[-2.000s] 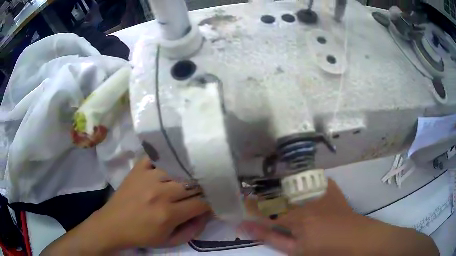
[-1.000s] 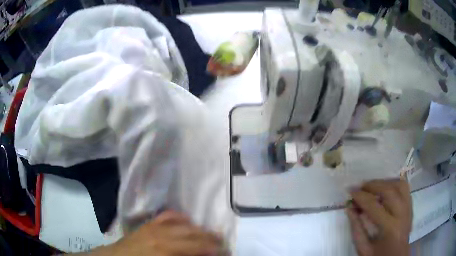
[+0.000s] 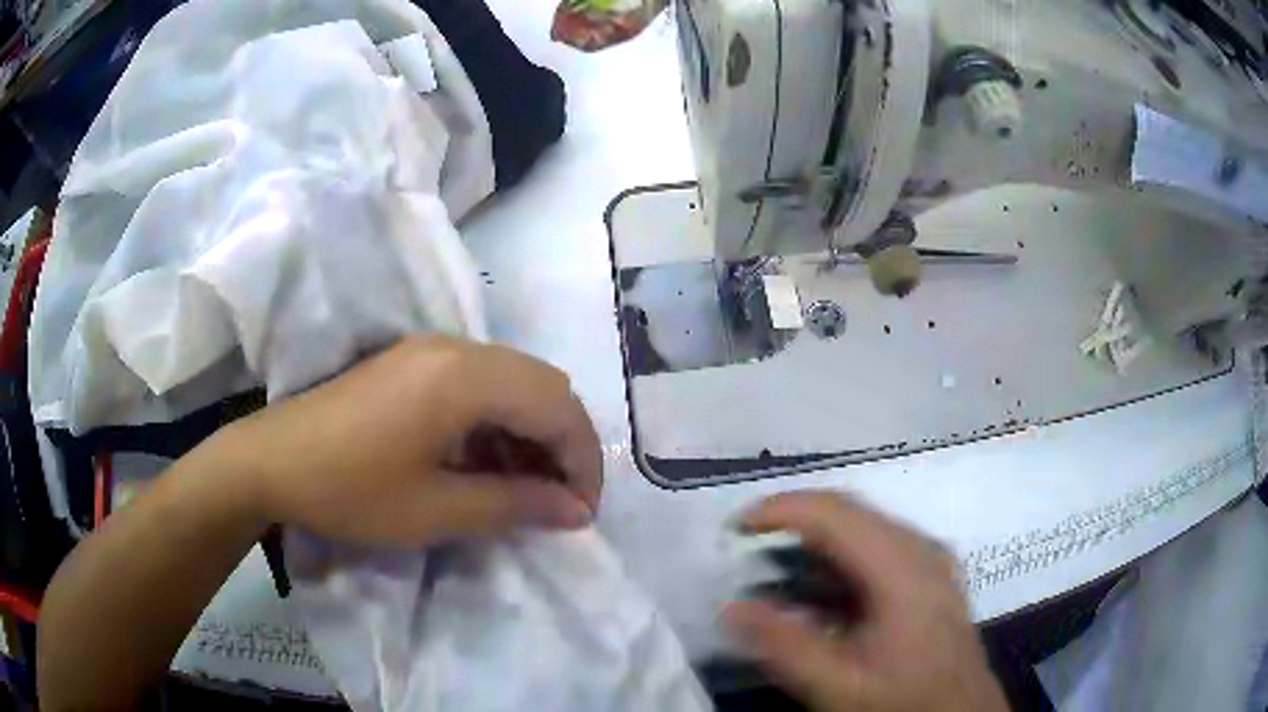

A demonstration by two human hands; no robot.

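Note:
The white garment [image 3: 264,209] is heaped left of the sewing machine, with black fabric [image 3: 522,104] showing behind and below it. Its sleeve [image 3: 529,626] hangs over the table's front edge. My left hand [image 3: 431,445] lies over the sleeve and grips its cloth. My right hand [image 3: 848,598] is blurred in front of the machine bed, its thumb and fingers curled around something small and dark, perhaps thread snips; I cannot make it out clearly. No cloth lies under the needle area.
The sewing machine head [image 3: 779,125] stands over the dark-rimmed bed [image 3: 862,403]. A thin metal strip [image 3: 960,257] and short white strips [image 3: 1112,330] lie on the bed. A red basket rim [image 3: 17,334] is at the left, a printed roll [image 3: 605,20] behind, a paper note [image 3: 1182,150] at right.
The garment has come away from the machine to the left. My left hand has moved up along the sleeve. My right hand has left the needle area and moved toward the front edge.

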